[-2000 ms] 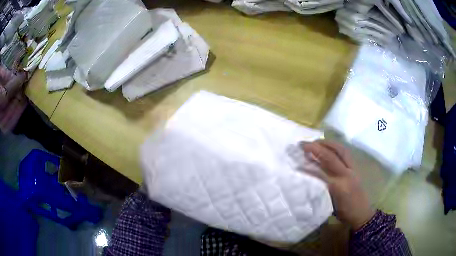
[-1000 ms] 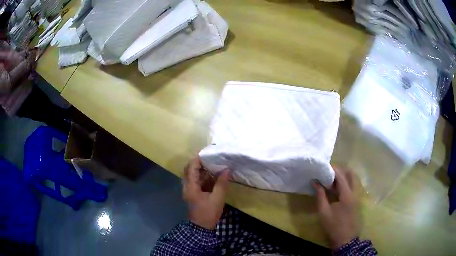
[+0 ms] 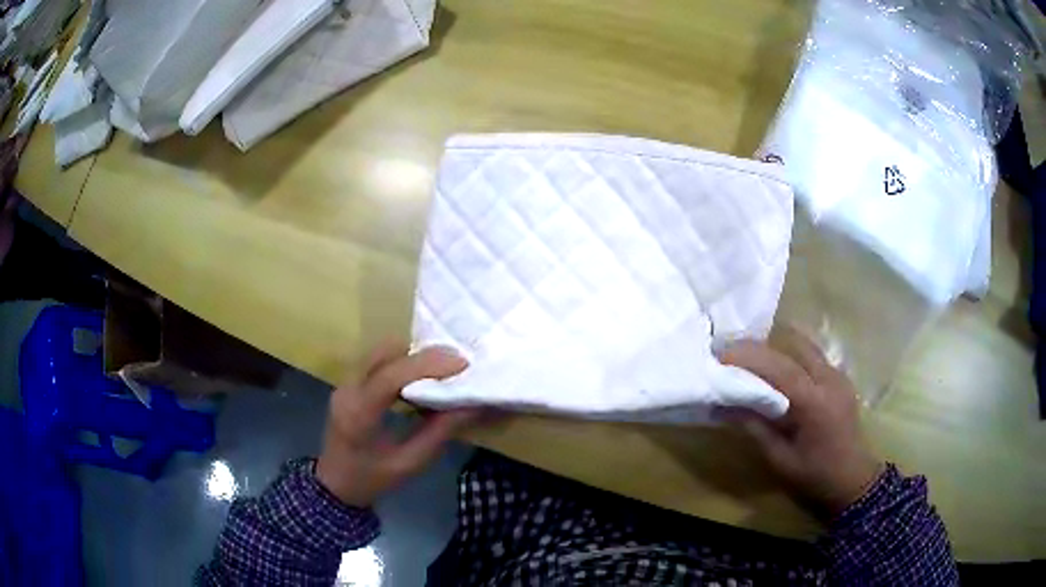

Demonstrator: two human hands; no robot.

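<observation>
A white quilted pouch with diamond stitching lies in front of me on the table, its zipper edge at the far side with a small pull at the far right corner. My left hand grips its near left corner, thumb on top and fingers below. My right hand grips the near right corner the same way. The near edge is bunched and slightly raised. A stack of empty poly bags with a small triangle mark lies to the right. A clear film piece lies between the stack and my right hand.
Unpacked pouches lie at the far left of the wood-look table. Crinkled clear film covers the far end of the bag stack. A dark blue piece is at the right edge. A blue stool and an open cardboard box stand below left.
The pouch's far part now lies flatter, with its diamond stitching clearly showing. Both hands have stayed at its near corners, now spread wider apart. The whole view has shifted.
</observation>
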